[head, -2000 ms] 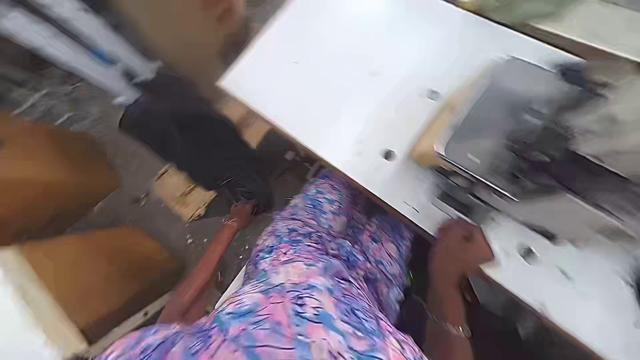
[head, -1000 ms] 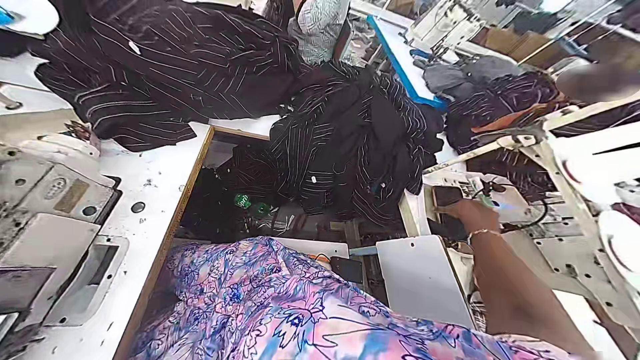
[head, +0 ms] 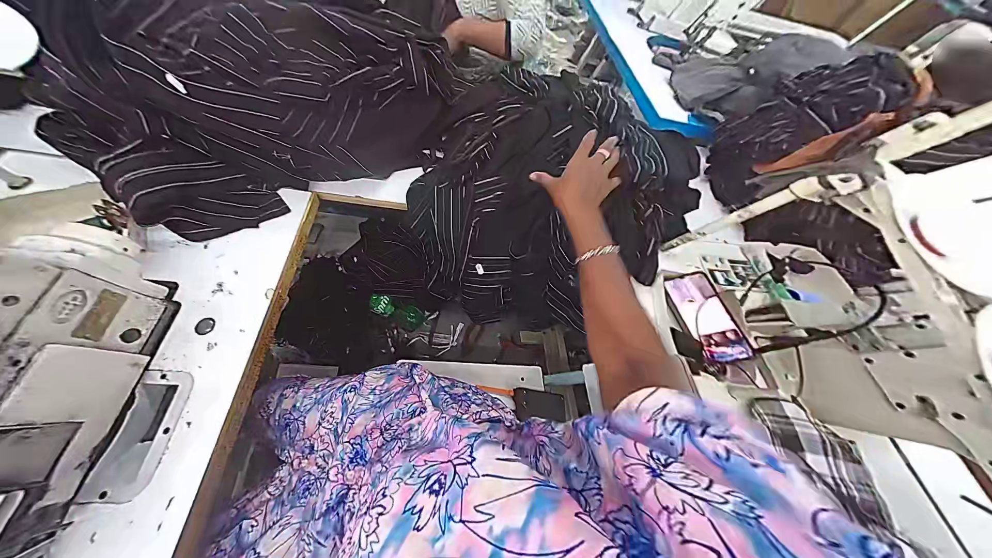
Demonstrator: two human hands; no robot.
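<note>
My right hand [head: 585, 174], with a ring and a bracelet, lies palm down on a heap of black pinstriped cloth [head: 496, 209], its fingers spread and gripping nothing that shows. That cloth hangs over the edge of an opening between the white tables. More of the same pinstriped cloth [head: 263, 85] is piled at the upper left. To the right of my forearm a phone [head: 709, 318] with a lit screen rests beside a sewing machine [head: 899, 372]. My left hand is out of view.
At left, another sewing machine [head: 70, 325] sits on a white table [head: 225, 287] with a wooden edge. Green bottles [head: 395, 310] lie in the opening. Another person's arm [head: 480, 37] shows at the top. A blue-edged table [head: 639, 85] stands behind.
The view has swung round from a machine table to the cloth heap. My right hand has let go of the dark phone it held a second ago and moved left onto the cloth.
</note>
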